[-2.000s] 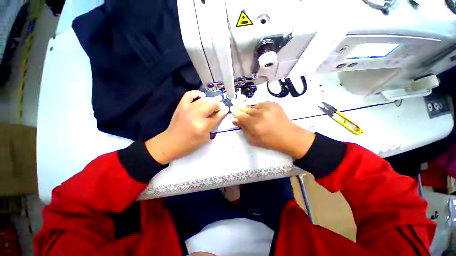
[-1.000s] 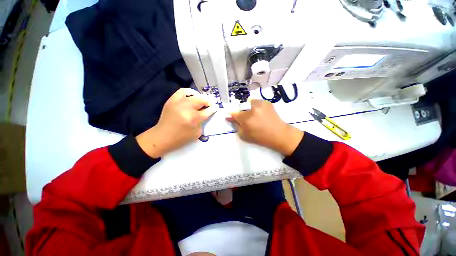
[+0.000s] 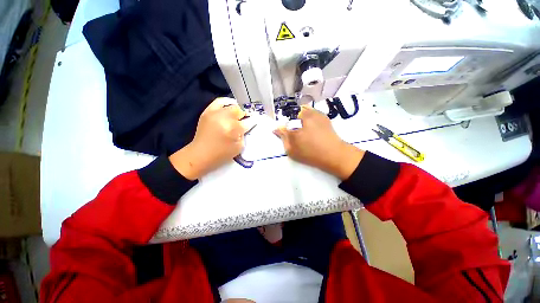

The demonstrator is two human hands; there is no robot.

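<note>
My left hand [image 3: 218, 139] is curled at the left of the presser foot and needle area [image 3: 284, 108]. A small dark fabric piece [image 3: 243, 161] sticks out below its palm; the rest of the piece is hidden by the fingers. My right hand [image 3: 317, 142] is just right of the needle area, thumb and fingers bent together, close to the left fingertips. Whether it pinches anything is too blurred to tell. The sewing machine [image 3: 367, 35] stands over both hands. A dark garment [image 3: 160, 77] lies folded on the table left of the machine head.
Thread snips [image 3: 402, 145] with yellow handles lie right of my right hand. Black scissors [image 3: 344, 108] lie partly behind that hand. The white table [image 3: 260, 204] has a ruler-marked front edge. A cardboard box [image 3: 20, 195] stands on the floor at far left.
The small dark piece shows more below my left palm than before, and no longer shows between the fingertips. My left hand is more curled. Snips and garment lie as before; the view shifted slightly.
</note>
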